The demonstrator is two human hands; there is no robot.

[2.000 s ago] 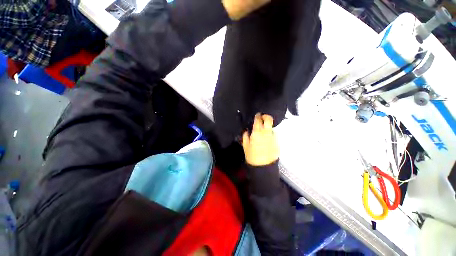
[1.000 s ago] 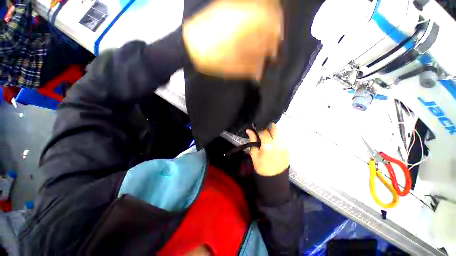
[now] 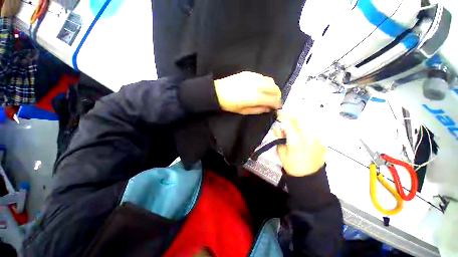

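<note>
A large black garment piece [image 3: 236,40] lies on the white table and hangs over its front edge, left of the sewing machine's needle area. A speckled edge [image 3: 297,65] runs along its right side. My left hand [image 3: 248,93] lies on the fabric, its fingertips closed on the right edge. My right hand [image 3: 301,148] is beside it, with a narrow black tape [image 3: 268,145] held in its fingers and hanging toward the table edge. The fingertips of both hands nearly meet at the fabric edge. The fabric is not under the presser foot [image 3: 346,78].
The white sewing machine [image 3: 381,45] stands at the right. Scissors with red and yellow handles [image 3: 394,178] lie below it, near pale thread [image 3: 427,150]. A checked garment [image 3: 20,75] hangs at the far left. The ruler strip [image 3: 371,221] marks the front table edge.
My left hand has come down from above the cloth onto its right edge. My right hand has moved right and slightly up with the tape. The black fabric is spread flatter.
</note>
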